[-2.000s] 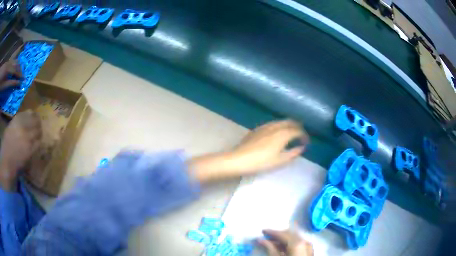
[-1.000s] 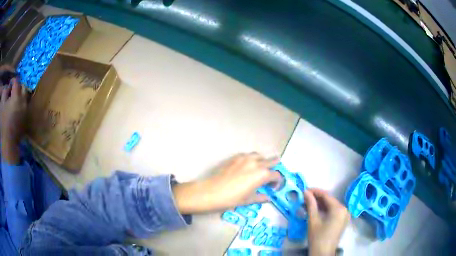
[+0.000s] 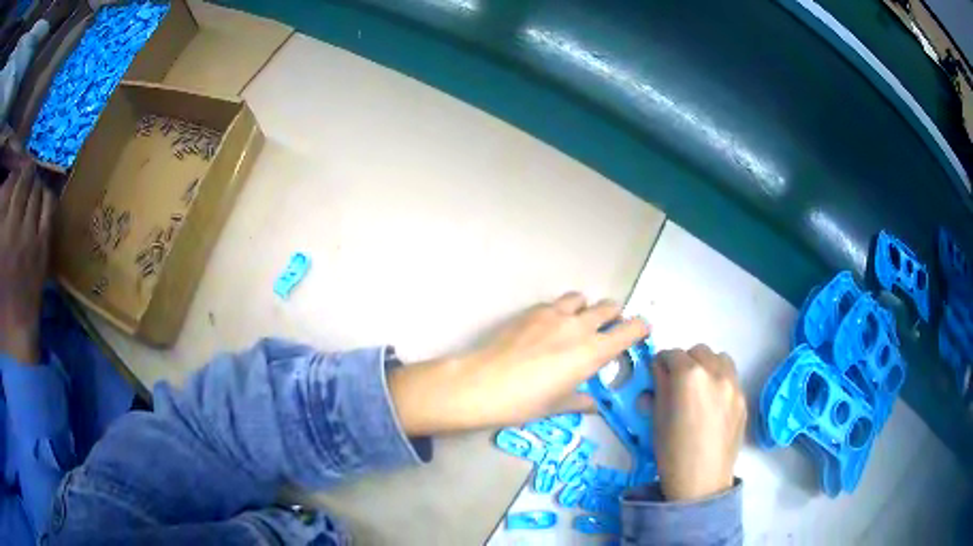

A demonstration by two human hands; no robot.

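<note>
My left hand [image 3: 533, 357] reaches in from the left and grips the upper end of a blue controller shell [image 3: 627, 411]. My right hand [image 3: 699, 421] is closed at the shell's right side, covering part of it. Whether it also holds a small part is hidden. The shell is tilted, with round holes showing between my hands. A small pile of blue clips [image 3: 573, 461] lies on the boards just below and left of the shell. One single blue clip [image 3: 291, 274] lies apart on the beige board at left.
A stack of blue shells [image 3: 827, 411] lies at right. The green belt [image 3: 662, 107] crosses behind, carrying shells at far right. An open cardboard box [image 3: 144, 213] with small metal pieces and a box of blue parts [image 3: 91, 80] stand at left, beside another person's hand [image 3: 21, 251].
My left hand first reached towards the belt, then came back to a shell. Both hands are now at that shell, the right more closed over its side. The view has shifted.
</note>
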